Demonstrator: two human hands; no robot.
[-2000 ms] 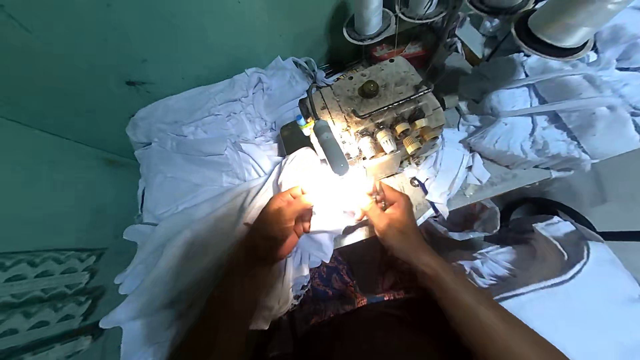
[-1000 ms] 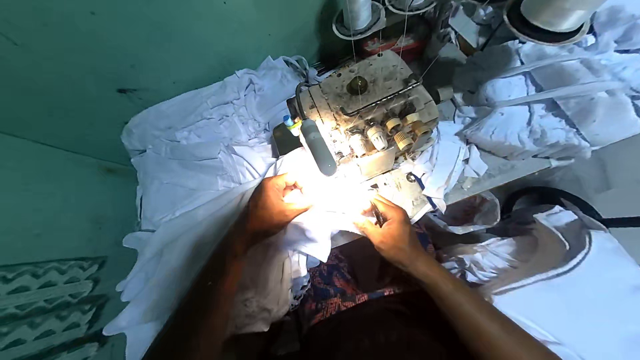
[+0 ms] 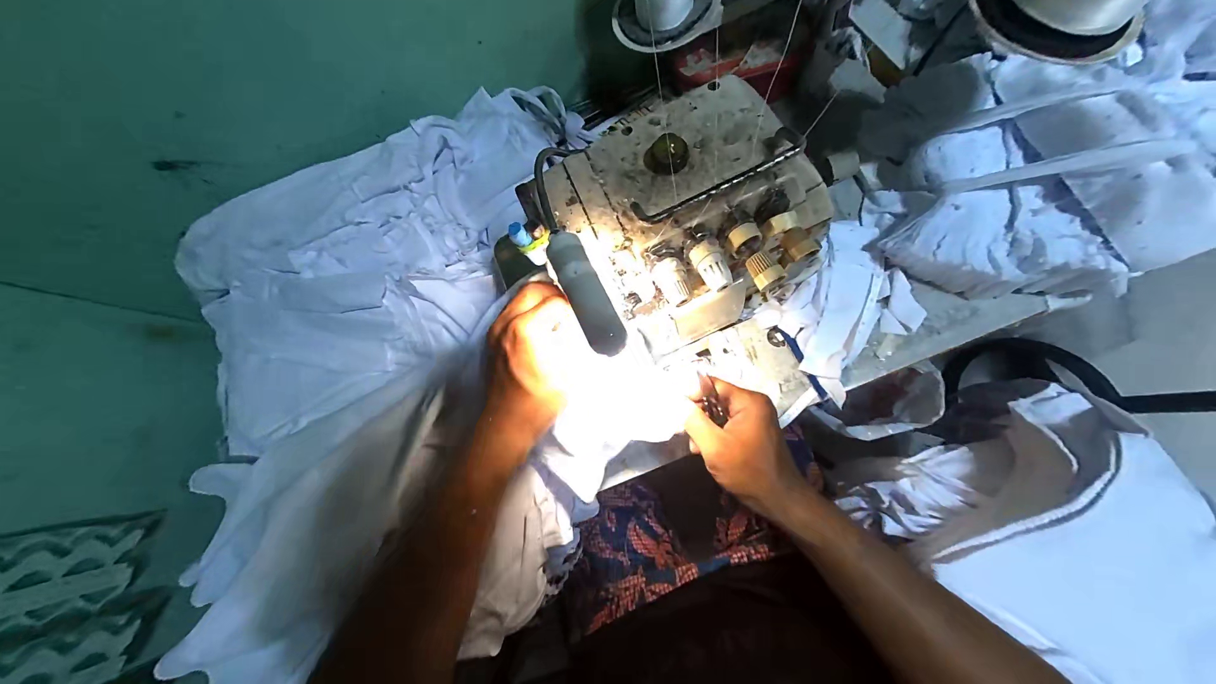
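Note:
An overlock sewing machine (image 3: pixel 703 190) with several tension knobs stands in front of me, its lamp (image 3: pixel 587 294) lighting the sewing area so brightly that detail there is washed out. White fabric (image 3: pixel 608 427) lies at the machine's front edge, under the lamp. My left hand (image 3: pixel 532 347) is on this fabric just left of the lamp, its fingertips lost in the glare. Right of the lit cloth, my right hand (image 3: pixel 736 432) grips the fabric's edge between thumb and fingers, with a small dark metal tool, perhaps thread snips, in the palm.
White garments (image 3: pixel 332 275) are heaped left of the machine against a green wall (image 3: pixel 285 76). Bundled white cloth (image 3: pixel 1026 180) lies on the right, with more white fabric (image 3: pixel 1092 560) below it. Thread cones (image 3: pixel 665 14) stand behind; threads run down to the machine.
My left hand has moved up along the cloth, closer to the lamp and machine. My right hand stays at the fabric's right side.

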